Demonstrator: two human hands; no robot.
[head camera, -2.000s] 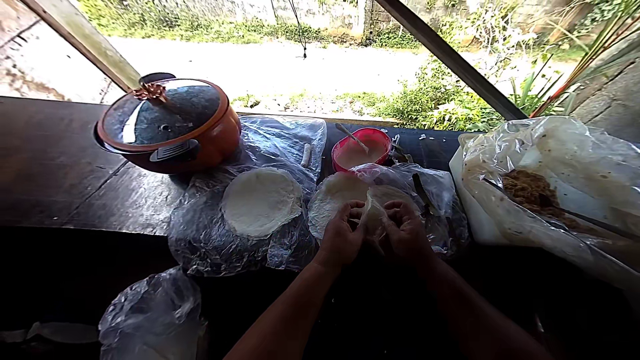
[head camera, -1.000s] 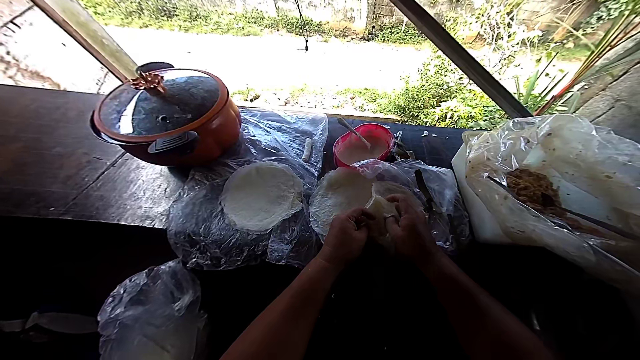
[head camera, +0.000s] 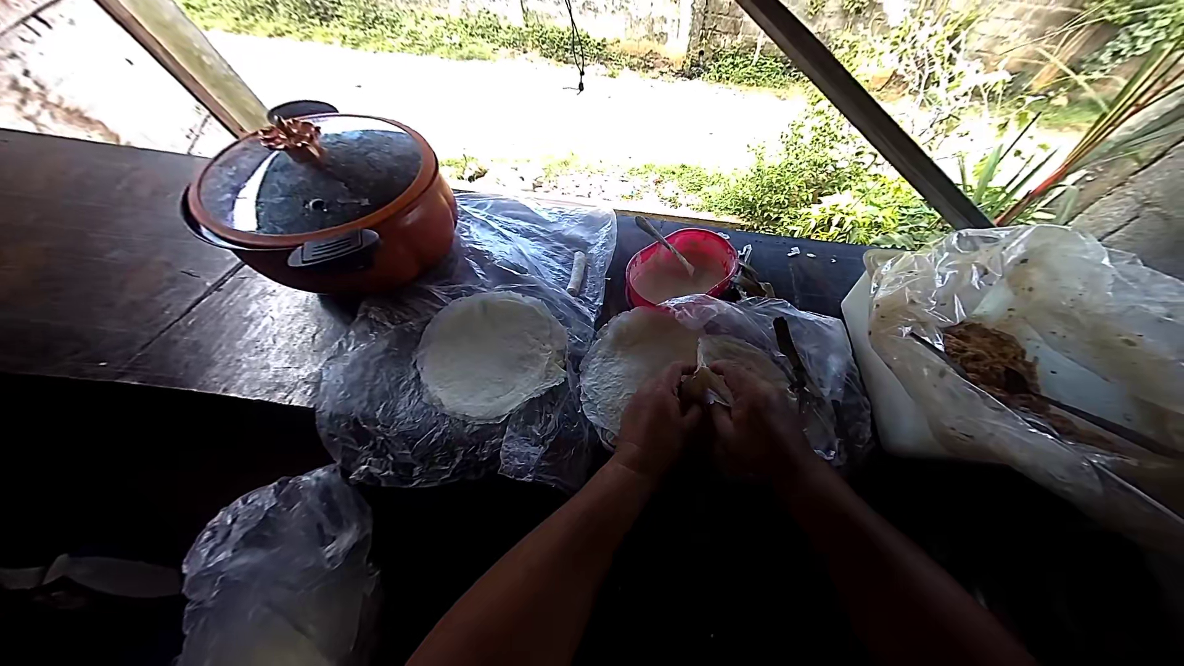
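Both hands meet over the right stack of thin round dough sheets (head camera: 629, 365). My left hand (head camera: 655, 421) and my right hand (head camera: 757, 416) pinch a small piece of thin dough sheet (head camera: 705, 381) between their fingertips; its lower part looks darker, and what it contains cannot be told. Another stack of round sheets (head camera: 492, 356) lies on clear plastic to the left. Just beyond the hands stands a pink bowl (head camera: 683, 268) of pale liquid with a spoon (head camera: 664, 242) leaning in it. A dark flat utensil (head camera: 794, 351) rests on the plastic to the right of my right hand.
A lidded orange-brown pot (head camera: 407, 242) stands back left. At right, a white container lined with clear plastic (head camera: 883, 370) holds brown shredded filling (head camera: 994, 359) and a long utensil. A short white stick (head camera: 576, 274) lies between pot and bowl. A plastic bag (head camera: 277, 564) is at lower left.
The thin dough between my fingers stood up as a wider, see-through piece earlier and is now gathered smaller, with a narrow tip upward. Both hands stay close together near the same spot.
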